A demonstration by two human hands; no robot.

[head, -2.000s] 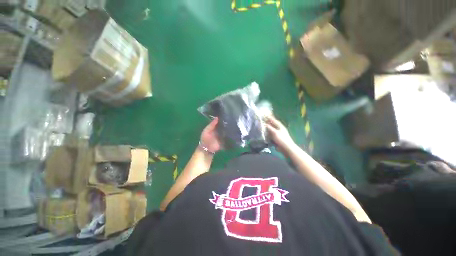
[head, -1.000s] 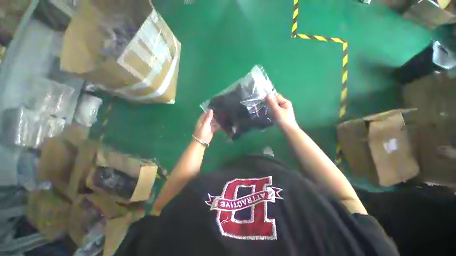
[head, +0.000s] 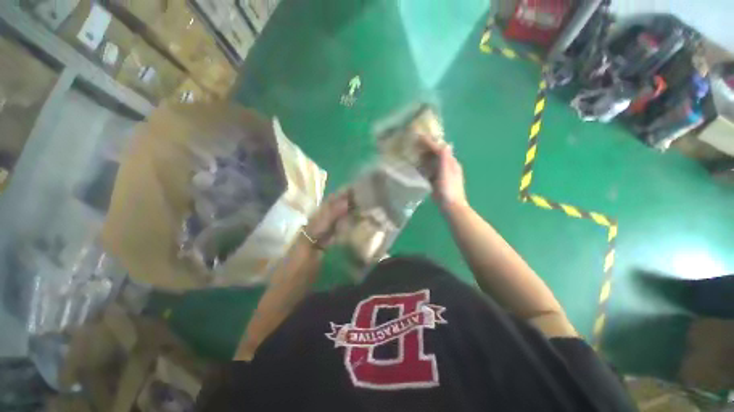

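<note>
A clear plastic bag (head: 394, 189) is stretched between my two hands and is blurred by motion. Light or cream patches show at its lower left and upper right ends; I cannot tell its contents. My left hand (head: 331, 216), with a bracelet at the wrist, holds the lower left side. My right hand (head: 443, 170) holds the upper right side, with a cream-coloured part of the bag beyond its fingers.
A large open carton (head: 149, 193) with crumpled plastic inside stands close by my left hand. Shelved cartons (head: 121, 48) are at the upper left. Yellow-black tape (head: 534, 141) marks the green floor (head: 483, 241). A heap of bagged items (head: 644, 72) lies at the upper right.
The view has moved along the aisle, and the large carton is nearer. The bag now shows light patches instead of its dark face. Both hands still hold it.
</note>
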